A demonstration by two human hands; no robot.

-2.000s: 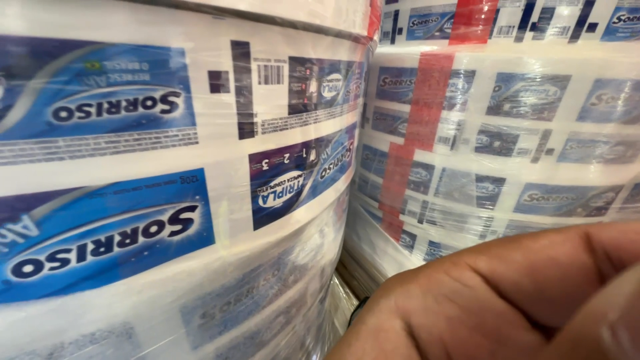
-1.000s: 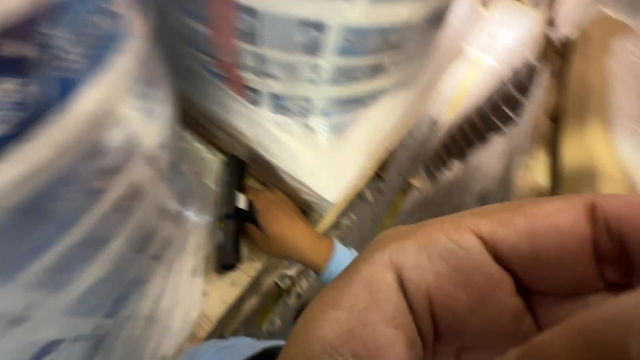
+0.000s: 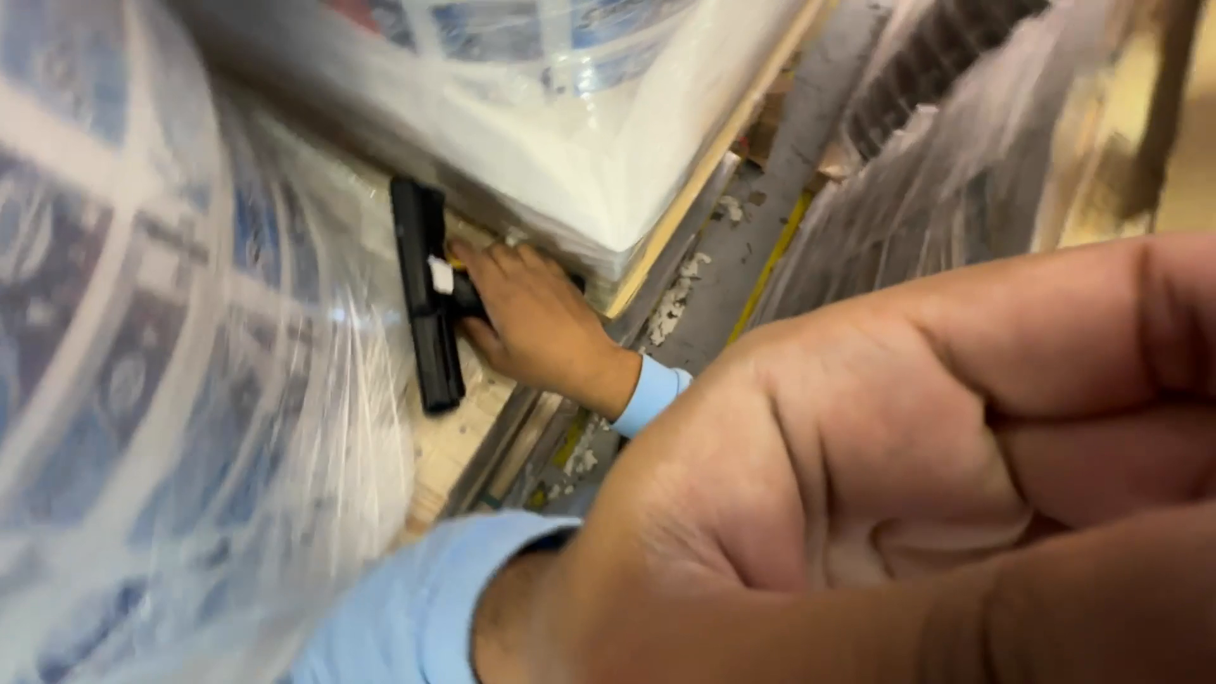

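Observation:
My left hand (image 3: 855, 456) fills the lower right, very close to the camera, its palm side showing and fingers bent; the fingertips lie outside the frame, so whether it holds something is hidden. Farther off, my right hand (image 3: 546, 323) is closed around the grip of a black pistol-grip handheld device (image 3: 423, 294) with a small white patch. The device is seen edge-on between a film-wrapped stack of printed packaging (image 3: 161, 313) on the left and another wrapped load (image 3: 570, 161) above it. Light-blue cuffs show at both wrists.
Light wooden boards (image 3: 456, 432) lie below the device. A pallet edge (image 3: 712, 161) runs beneath the upper load. Beyond it are a worn grey floor with a yellow line (image 3: 774, 266) and another plastic-wrapped load (image 3: 902, 209) at the upper right.
The view has swung down from the printed stacks to the gap between them. My right hand with the black device, absent from the oldest frame, now shows there. My left hand stays close to the camera.

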